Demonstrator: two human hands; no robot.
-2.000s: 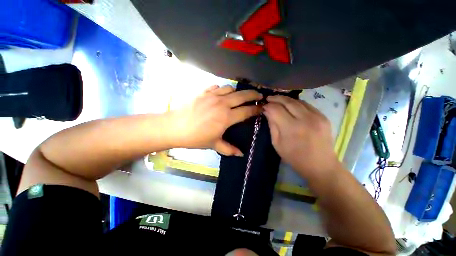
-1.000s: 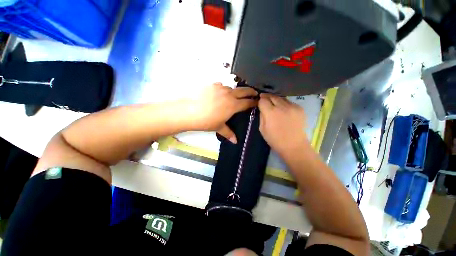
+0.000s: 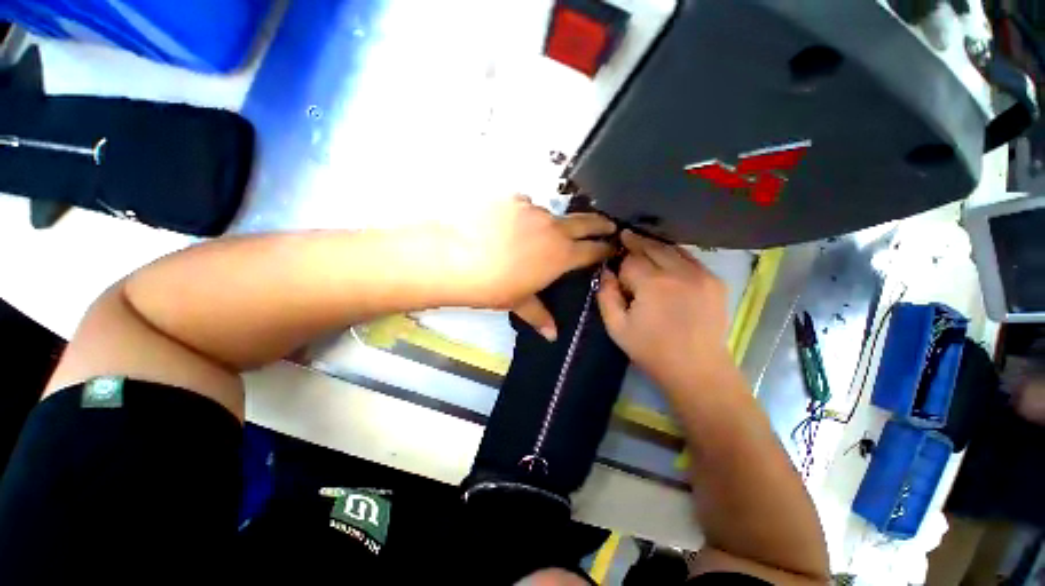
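A long black fabric piece (image 3: 548, 389) with a thin silver chain-like line down its middle lies under the grey sewing machine head (image 3: 779, 126), its near end at my body. A small metal ring (image 3: 534, 462) shows at the near end of the line. My left hand (image 3: 545, 261) lies on the far left part of the fabric, fingertips at the machine head. My right hand (image 3: 667, 300) presses and pinches the fabric on the right, fingertips close to the left ones. The needle area is hidden beneath the head.
Another black piece (image 3: 138, 160) with a silver line lies at left, near a large blue bin (image 3: 195, 29). Green-handled snips (image 3: 812, 364) and two blue parts boxes (image 3: 920, 361) are at right. Yellow tape (image 3: 441, 349) edges the plate. A red switch (image 3: 582, 38) is left of the head.
The camera view has shifted, showing more of the machine head and the right side. Both hands stay on the fabric by the head; my right fingers have shifted slightly.
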